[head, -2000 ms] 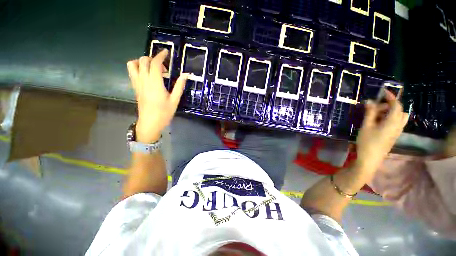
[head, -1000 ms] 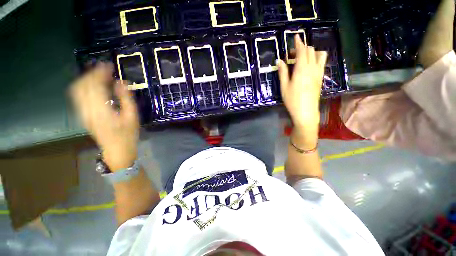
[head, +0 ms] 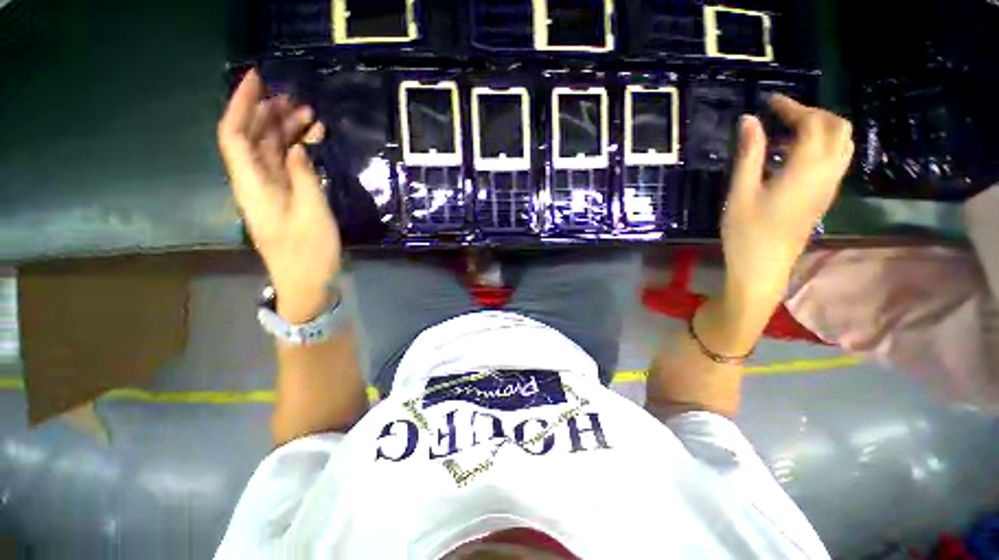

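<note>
A shiny black tray (head: 362, 224) lies on the bench in front of me. Its near row holds several pale rectangular frames (head: 501, 129) in the middle pockets; the end pockets show dark plastic without pale outlines. More pale frames (head: 738, 33) lie in the row behind. My left hand (head: 283, 181) is over the tray's left end, fingers curled but apart. My right hand (head: 783, 186) is over the right end, thumb and fingers apart. I see no part in either hand, though the dark background hides detail between the fingers.
Another dark shiny tray (head: 920, 120) lies to the right. The green-grey bench (head: 121, 164) extends left. A brown cardboard piece (head: 104, 328) hangs below the bench edge at left. A person's pink sleeve (head: 898, 306) is at right, near a red stool (head: 679, 298).
The near row has lost the pale frames at both ends of its filled run. My right hand has moved outward to the tray's right end, and my left hand is higher. The view has shifted.
</note>
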